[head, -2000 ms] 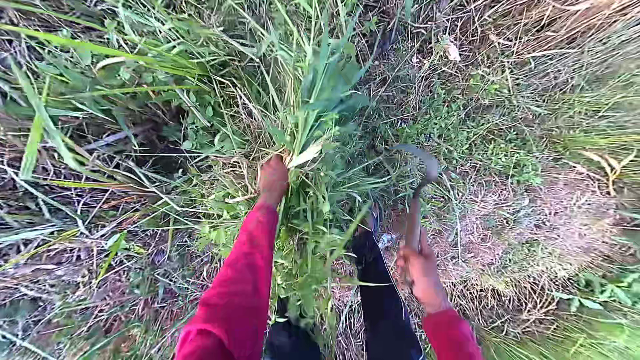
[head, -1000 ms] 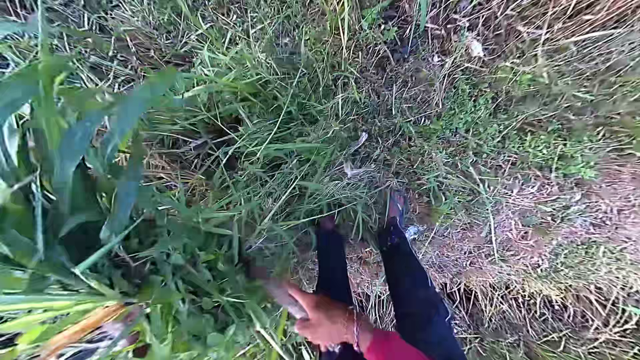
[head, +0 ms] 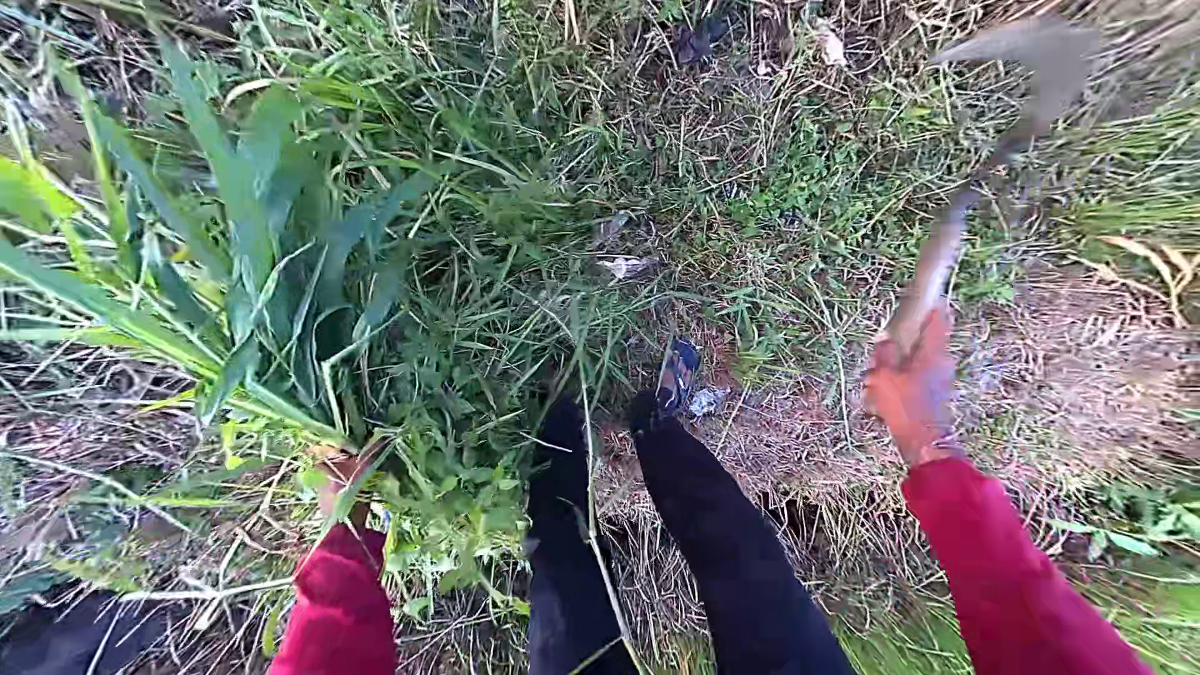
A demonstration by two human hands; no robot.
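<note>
At the lower left, my left hand (head: 342,478) is closed around the base of a bunch of long green grass (head: 267,272), whose broad blades fan up and out to the left. Stems and leaves partly cover its fingers. On the right, my right hand (head: 914,389) grips the wooden handle of a sickle (head: 937,253). The sickle's curved metal blade is blurred and points left, at the top right, well apart from the grass bunch.
My legs in dark trousers (head: 731,544) and a foot in a sandal (head: 677,370) are at the lower centre. Low green weeds (head: 797,225) and dry cut straw (head: 1078,375) cover the ground. Pale scraps (head: 628,267) lie ahead of my feet.
The sickle and my right hand have swung from the lower centre to the far right since one second ago. My left hand, at the centre two seconds ago, is now farther left with the bunch.
</note>
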